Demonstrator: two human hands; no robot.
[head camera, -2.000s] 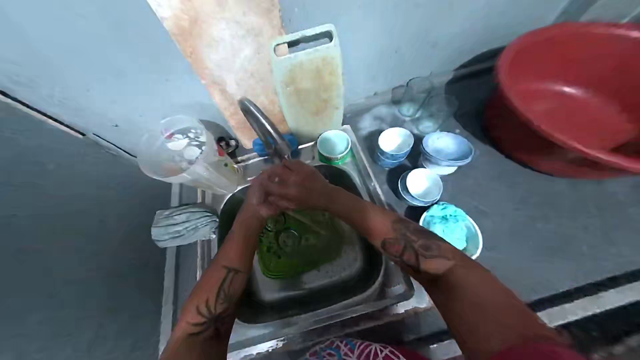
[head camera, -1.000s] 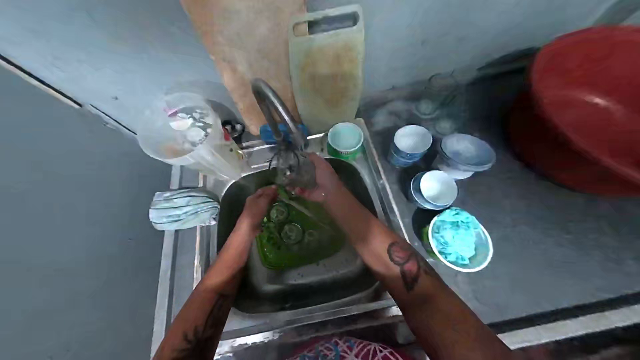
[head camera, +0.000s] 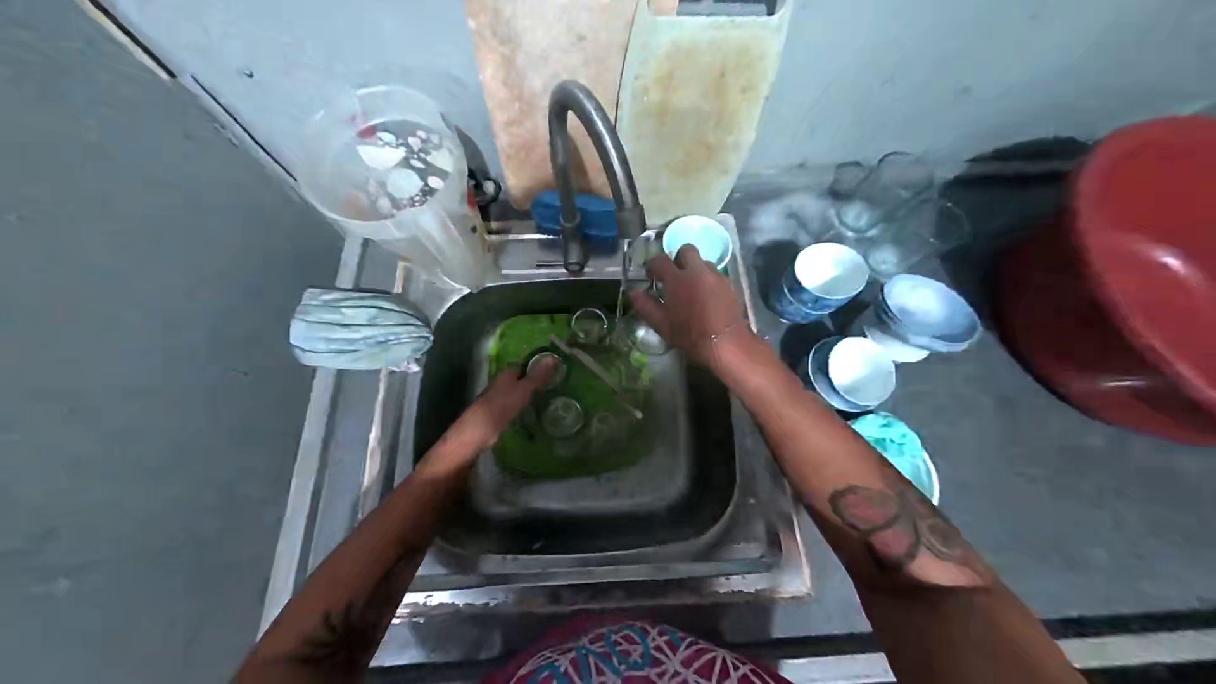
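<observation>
My right hand is at the stream from the gooseneck faucet, its fingers around a blurred clear glass beside the green-and-white cup. My left hand is low in the steel sink, thumb and fingers at the rim of a clear drinking glass; its far fingers are hidden. More clear glasses stand on or near a green board or tray in the sink, with a thin utensil lying across it. Another glass is just below my right hand.
Left of the faucet stands a clear plastic pitcher, near a folded striped cloth. Two boards lean on the wall. On the right counter are stacked bowls, cups, glasses, a bowl with turquoise material and a red basin.
Two seconds ago my hands were together under the faucet; now they are apart. Since the last earlier frame, my left hand has moved lower into the sink. The glass under the faucet has shifted toward the cup.
</observation>
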